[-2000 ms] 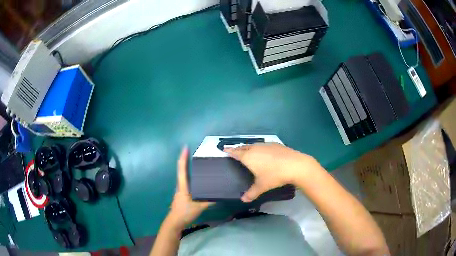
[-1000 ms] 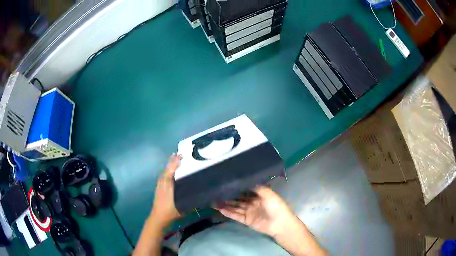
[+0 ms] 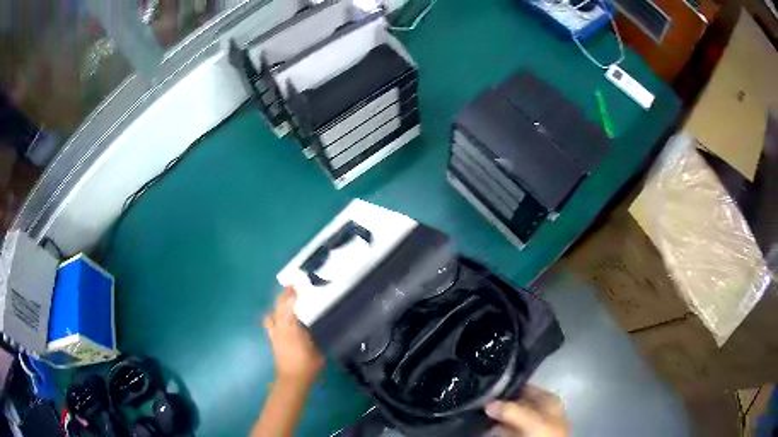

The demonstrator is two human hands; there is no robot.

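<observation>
A black and white retail box (image 3: 345, 252) with a headphone picture on its white face is tilted above the bench, centre. My left hand (image 3: 293, 337) holds its left end. A black moulded tray (image 3: 409, 346) sticks out of the box towards me. Over-ear headphones (image 3: 478, 341), black and shiny as if in clear plastic, lie in the tray with both ear cups showing. My right hand (image 3: 531, 411), low in the picture and partly cut off, grips the tray's near right edge.
Open box sleeves (image 3: 362, 128) stand at the back. A stack of black boxes (image 3: 533, 145) is right, near a green pen (image 3: 604, 113) and white power strip (image 3: 629, 86). More headphones (image 3: 132, 384) and a blue instrument (image 3: 83, 307) are left. Cartons (image 3: 635, 282) with clear wrap (image 3: 699, 235) are right.
The box has turned and tilted, and the black tray with headphones now shows outside it. My right hand has moved from under the box to the tray's edge. The view has shifted.
</observation>
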